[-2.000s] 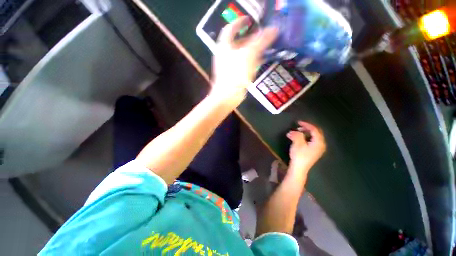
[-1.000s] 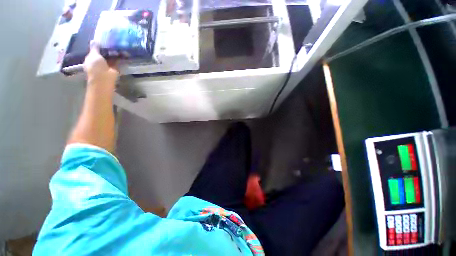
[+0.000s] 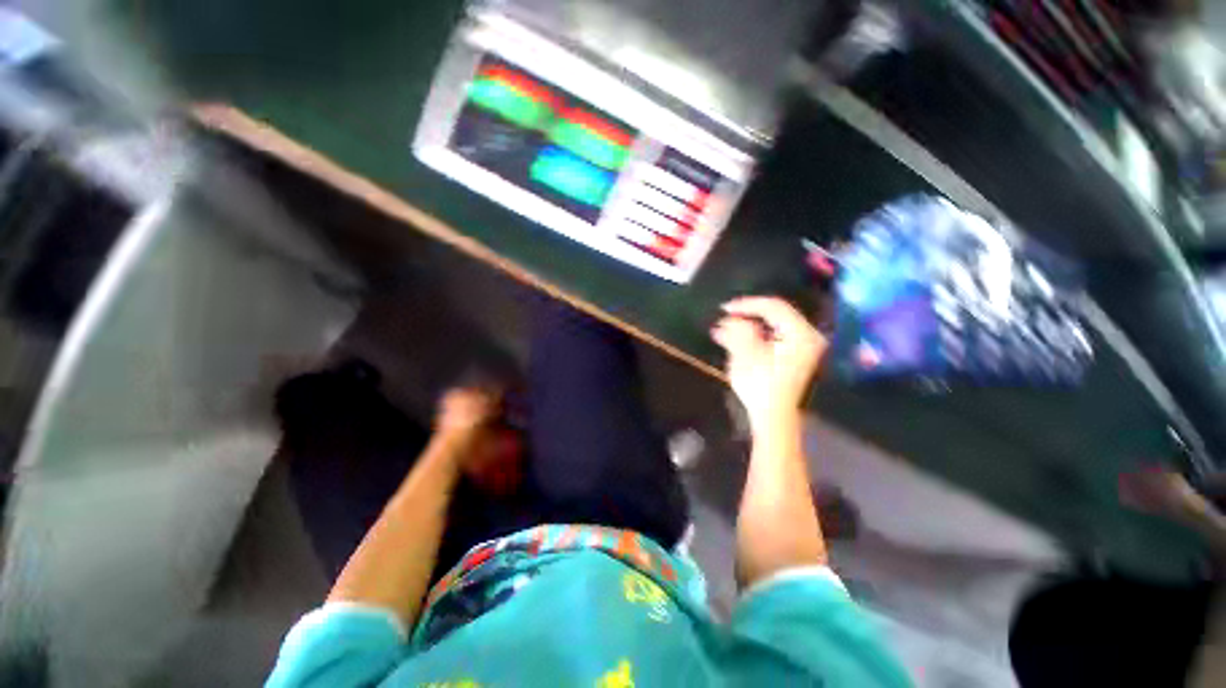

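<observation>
A white digital scale [image 3: 451,128] stands on the dark green bench at the top centre, with green, red and blue windows lit and white and red keys. Its grey pan [image 3: 713,47] has no box on its visible part. Blurred blue-and-dark product boxes [image 3: 894,303] lie on the bench to the right. My right hand [image 3: 773,350] is over the bench's near edge, left of the boxes and not touching them; its fingers are loosely bent and apart, with nothing seen in them. My left hand [image 3: 471,410] is blurred over my lap; its fingers are unclear.
The bench's wood-coloured edge [image 3: 403,212] runs diagonally in front of my legs. A large grey-white housing [image 3: 135,390] is at my left. Another person's hand [image 3: 1163,491] and dark clothing show at the lower right. Racks with dark and red items [image 3: 1076,61] are at the upper right.
The view has swung from the machine back to the bench. My left hand has left the box on the machine and is over my lap. My right hand is back in view.
</observation>
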